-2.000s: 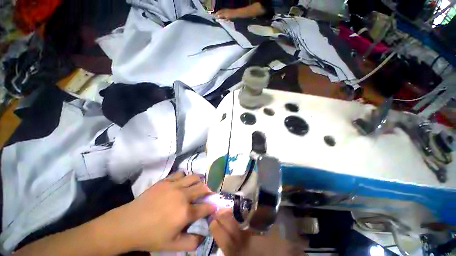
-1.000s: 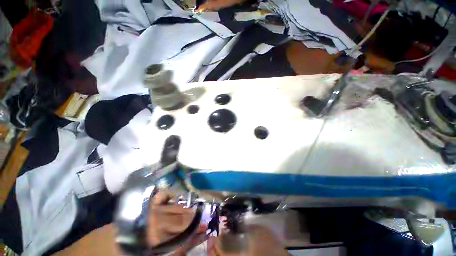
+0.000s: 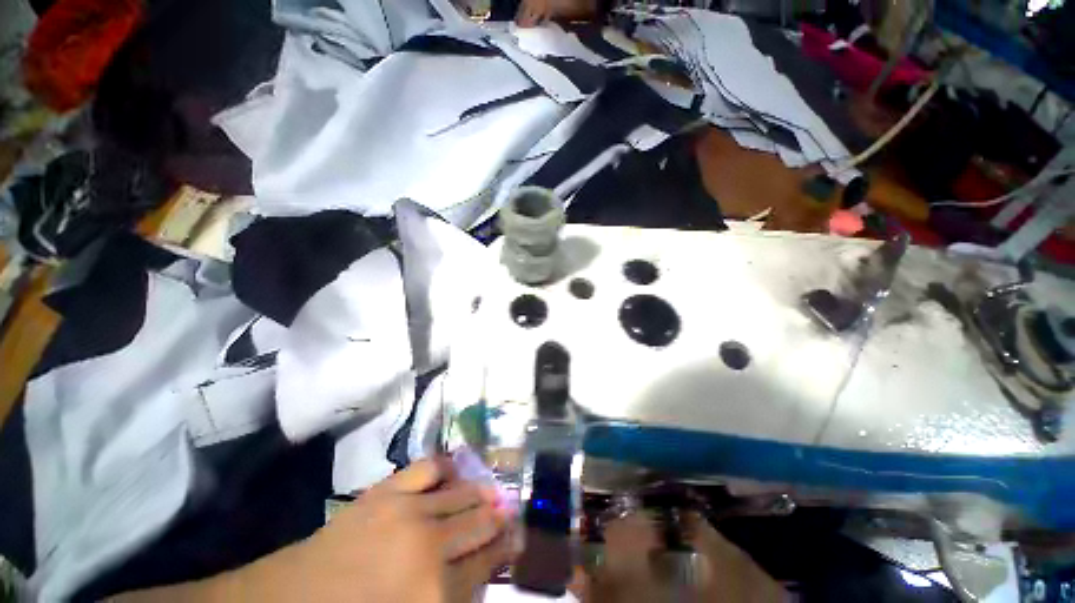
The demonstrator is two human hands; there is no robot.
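Observation:
My left hand (image 3: 407,536) lies at the left end of the sewing machine head (image 3: 731,342), fingers bent over the cloth near the bright light; its fingertips are partly lost in glare. My right hand (image 3: 678,560) is under the head, mostly hidden behind the head and the shiny take-up lever guard (image 3: 549,495); its fingers cannot be made out. Pale grey garment panels (image 3: 112,436) with black parts spread left of the machine, up to my left hand. The needle and presser foot are hidden.
A large heap of pale grey and black cloth (image 3: 389,136) lies behind the machine. A stack of grey strips (image 3: 754,88) lies at the back right. Part of another person's hand (image 3: 554,10) shows at the top edge. An orange-red bundle (image 3: 77,53) is at the far upper left.
Since one second ago the view has shifted, so the machine head sits further right and my left hand shows more fully. The pressing of cloth near the light looks little changed.

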